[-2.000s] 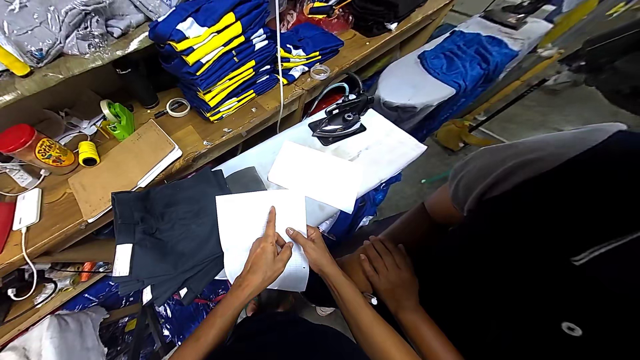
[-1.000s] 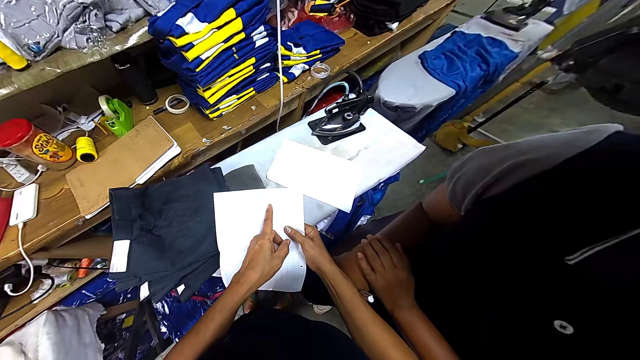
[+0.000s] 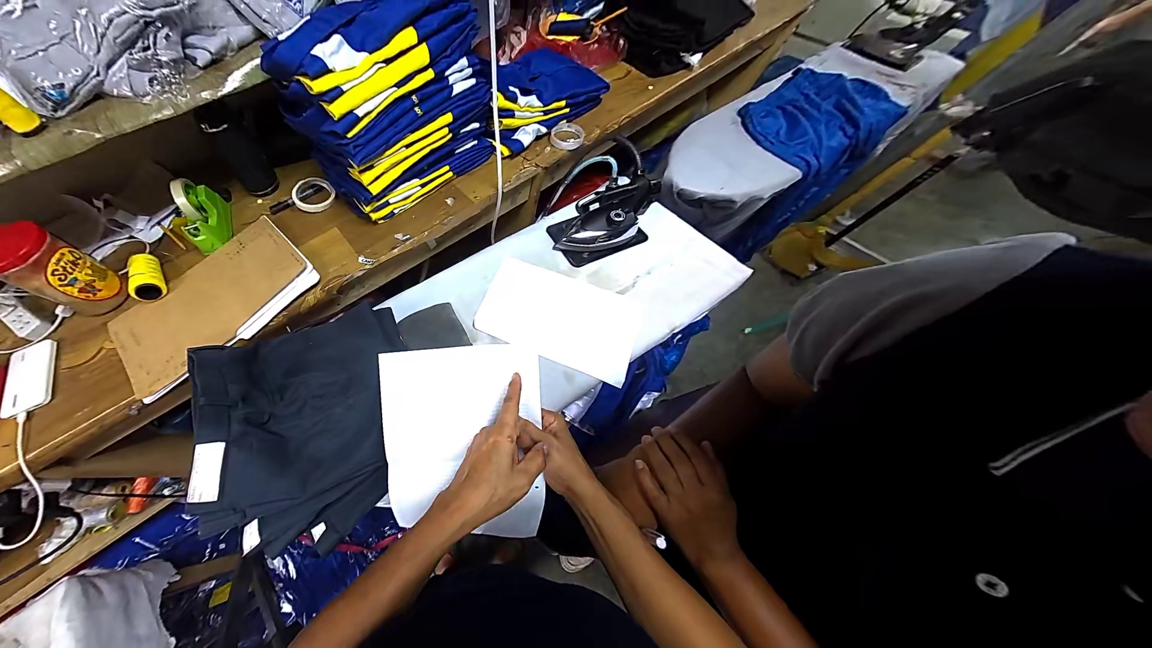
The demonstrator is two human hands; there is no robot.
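A white sheet of paper [image 3: 441, 414] lies over the near end of a white-covered ironing board [image 3: 688, 270], partly over dark folded trousers [image 3: 301, 405]. My left hand [image 3: 499, 463] rests on the sheet, index finger extended toward its upper right, other fingers partly curled, holding nothing. Gripping the sheet's right edge, my right hand [image 3: 562, 459] touches or nearly touches the left one. A second white sheet [image 3: 558, 315] lies on the board beyond, near a black iron [image 3: 603, 220] on a dark rest. A dark grey flat piece [image 3: 434, 326] shows beside the trousers.
Another person's hands [image 3: 688, 495] are close on the right, crossed over each other. A wooden bench [image 3: 378, 243] along the left holds stacked blue and yellow garments [image 3: 387, 108], a brown notebook [image 3: 211, 306], a green tape dispenser [image 3: 207, 216] and a red-lidded jar [image 3: 63, 270].
My left index fingertip has moved right across the sheet, and that hand is closer to my right hand. The right hand keeps its grip on the edge.
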